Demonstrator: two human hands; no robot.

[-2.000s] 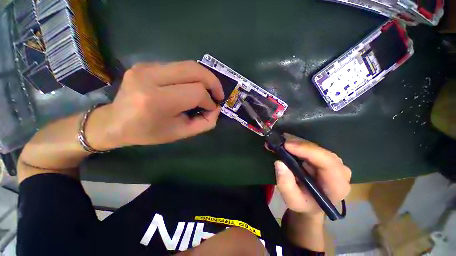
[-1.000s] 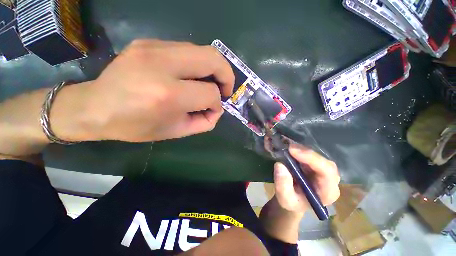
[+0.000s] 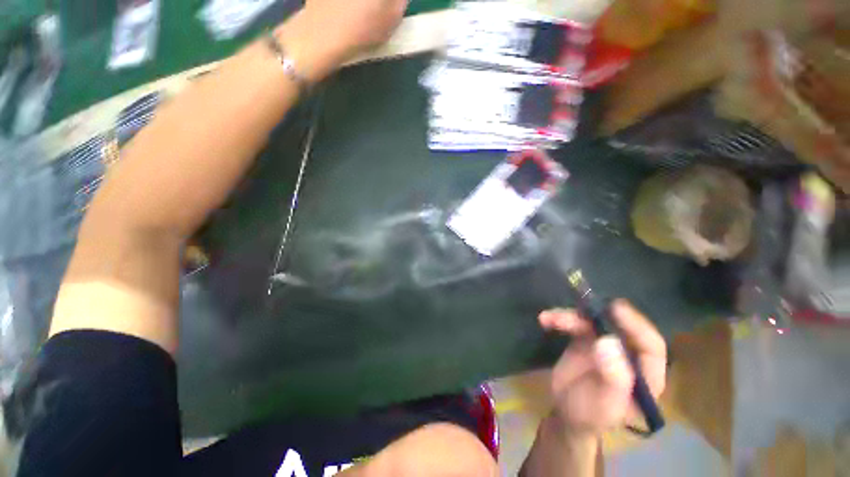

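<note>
My right hand (image 3: 606, 368) holds the black soldering iron (image 3: 626, 359), its tip pointing up and left over the mat's near right part. My left hand (image 3: 359, 20) is stretched forward to the top edge of the picture, over the pale rail. Its fingers are cut off and blurred, so I cannot tell whether it holds anything. One phone board (image 3: 494, 216), white with a dark area and red end, lies tilted on the mat, apart from the iron.
Stacked phone boards (image 3: 480, 110) lie beyond the single one. A green conveyor (image 3: 70, 70) carries phones (image 3: 135, 34) behind the pale rail (image 3: 89, 114). A round tan container (image 3: 694, 212) stands at right. A thin pale line (image 3: 296, 191) and smoke-like wisps show over the mat.
My left hand has left the work and reached forward. The board that was under the iron is no longer on the mat's middle. The iron has moved right, and the view has shifted.
</note>
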